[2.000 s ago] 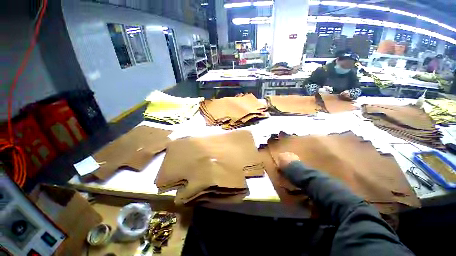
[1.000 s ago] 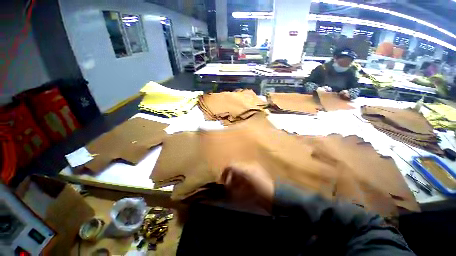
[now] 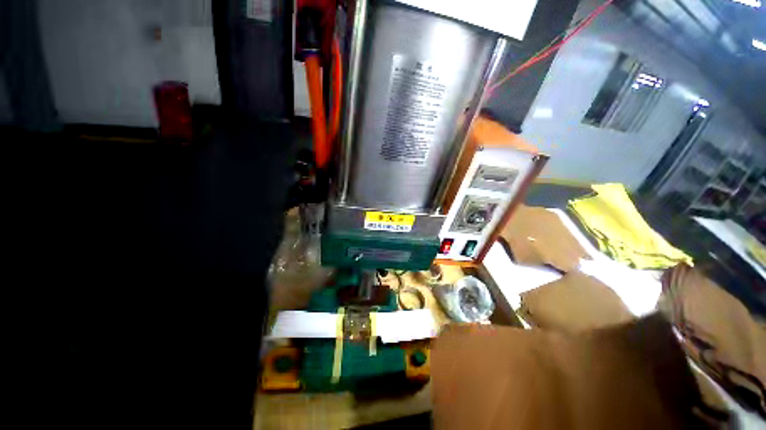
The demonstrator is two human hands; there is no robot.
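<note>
A brown leather panel (image 3: 546,378) is at the lower right in front of me, blurred, its left edge beside the press base. The pneumatic press (image 3: 403,117) stands in the middle, with a large silver cylinder, a yellow label and a green base (image 3: 357,365). White positioning strips (image 3: 306,325) lie across the base on both sides of the small lower die (image 3: 359,323). No press work lies on the die. Neither of my hands shows; what holds the panel cannot be seen.
Palm buttons (image 3: 281,364) sit on yellow-orange boxes beside the base. An orange control box (image 3: 483,201) stands right of the cylinder. Behind are a parts tub (image 3: 470,300), a pale ring (image 3: 411,297), stacked brown panels (image 3: 579,304) and yellow pieces (image 3: 630,227). An orange-red hose (image 3: 316,109) hangs left.
The view has swung left from the panel table to the press. My hand and grey sleeve, seen pulling a brown panel before, are out of view; a panel is now beside the press.
</note>
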